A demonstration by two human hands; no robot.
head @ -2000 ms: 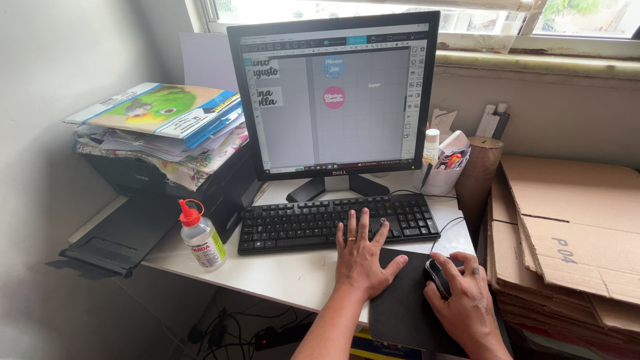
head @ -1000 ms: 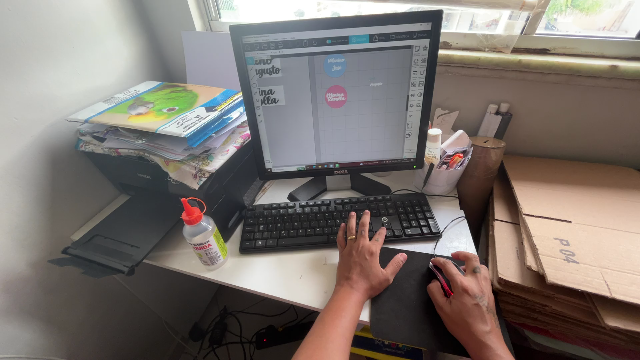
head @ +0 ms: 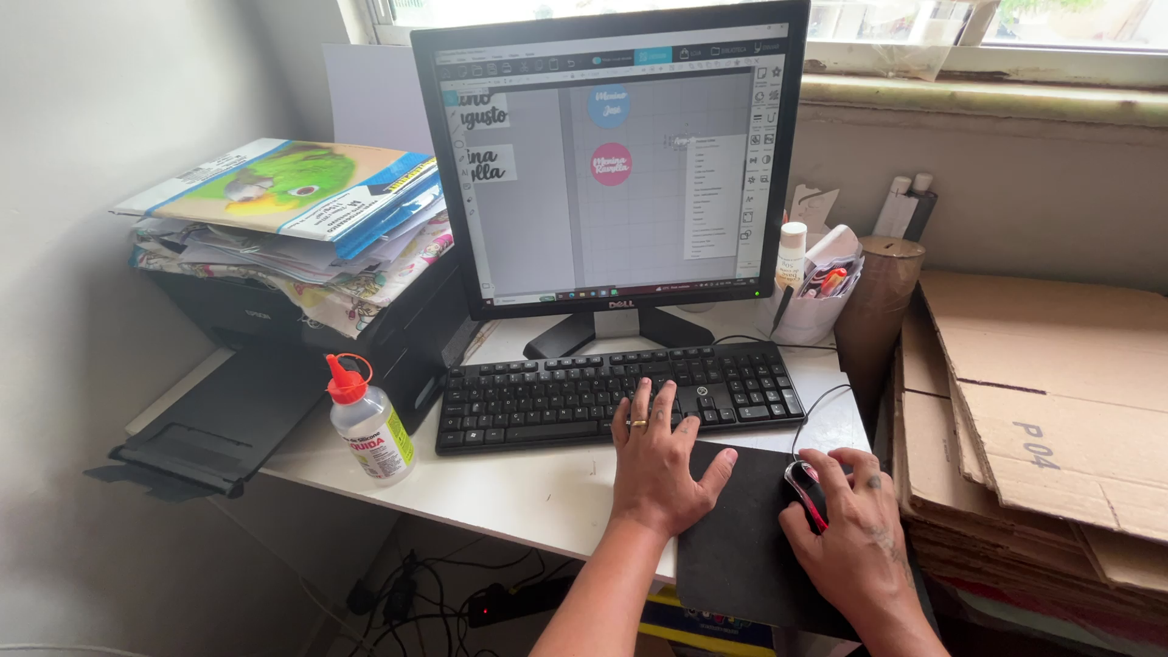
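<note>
My left hand (head: 664, 461) rests with spread fingers on the right part of a black keyboard (head: 538, 406), fingertips on the keys and the palm over the desk edge of it. A ring is on one finger. My right hand (head: 853, 516) is closed around a black and red computer mouse (head: 807, 497), which sits on a black mouse pad (head: 739, 547). Behind the keyboard stands a Dell monitor (head: 520, 219). Its screen shows a design program with a blue circle, a pink circle, lettering and a pop-up menu at the right.
A glue bottle (head: 372, 433) with a red cap stands left of the keyboard. Further left, papers (head: 301, 196) lie stacked on a black printer (head: 246, 315). A white cup (head: 808, 315) of pens and a cardboard tube (head: 876, 319) stand right of the monitor, beside stacked cardboard (head: 1049, 392). Cables (head: 420, 593) hang below.
A pop-up menu has appeared on the screen beside the small lettering. My right hand's fingers have shifted slightly on the mouse; my left hand stays on the keyboard.
</note>
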